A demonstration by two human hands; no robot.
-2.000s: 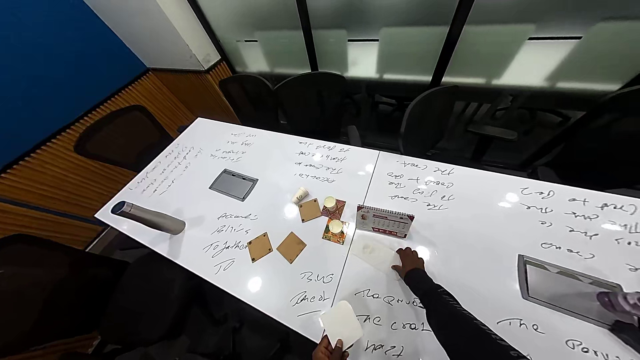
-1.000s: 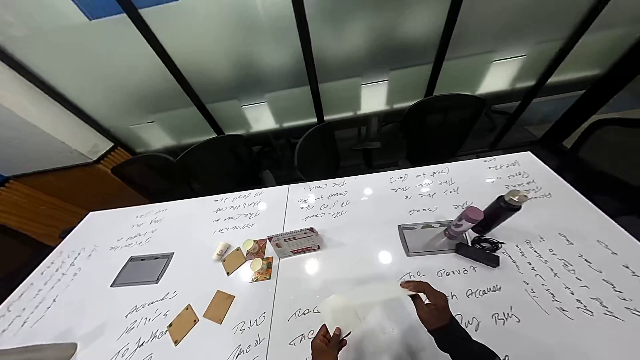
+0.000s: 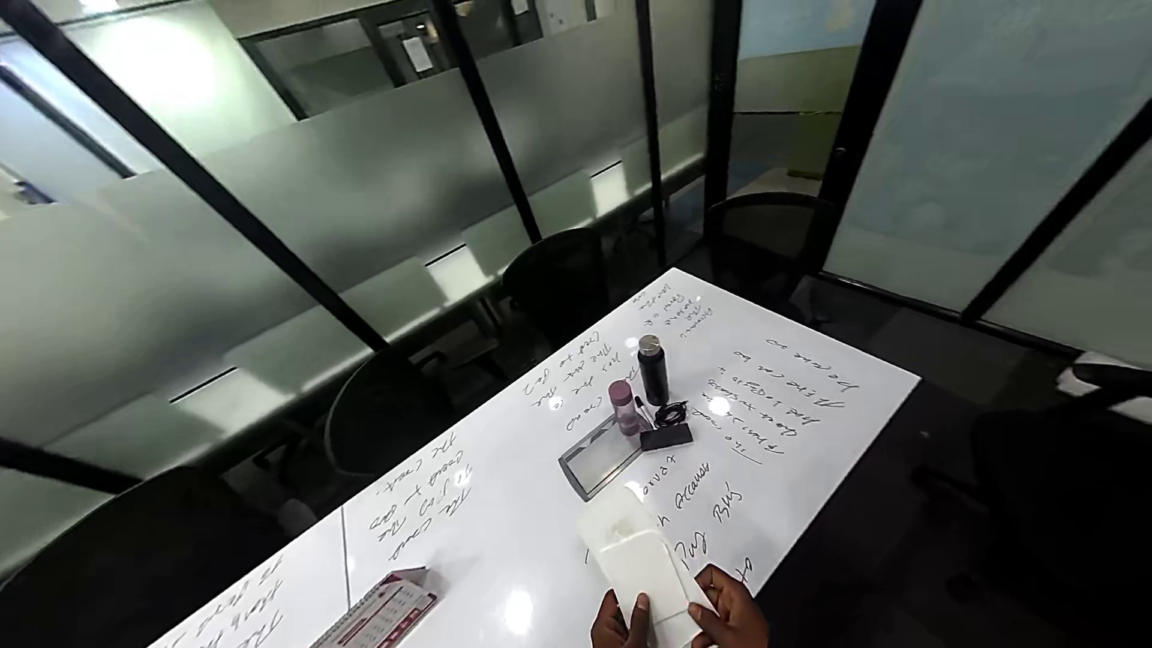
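Observation:
Near the bottom of the view, my left hand [image 3: 623, 621] grips the left edge of several white sheets or a folded white paper [image 3: 641, 571], thumb on top. My right hand [image 3: 729, 612] pinches the lower right edge of the same white paper. Its far end, partly see-through, reaches toward a grey-framed tray or panel [image 3: 576, 477] on the white table [image 3: 504, 504]. Whether the paper is one folded piece or separate pieces, I cannot tell.
Beyond the paper stand a pink bottle [image 3: 623, 409] and a black bottle [image 3: 653, 373], beside a black power adapter [image 3: 666, 437] with a coiled cable [image 3: 671, 413]. A desk calendar [image 3: 387, 616] stands lower left. Handwriting covers parts of the table. Black chairs [image 3: 558, 279] line its far side.
The view has swung strongly to the right. My right hand, flat on the table two seconds ago, now holds the white paper together with my left.

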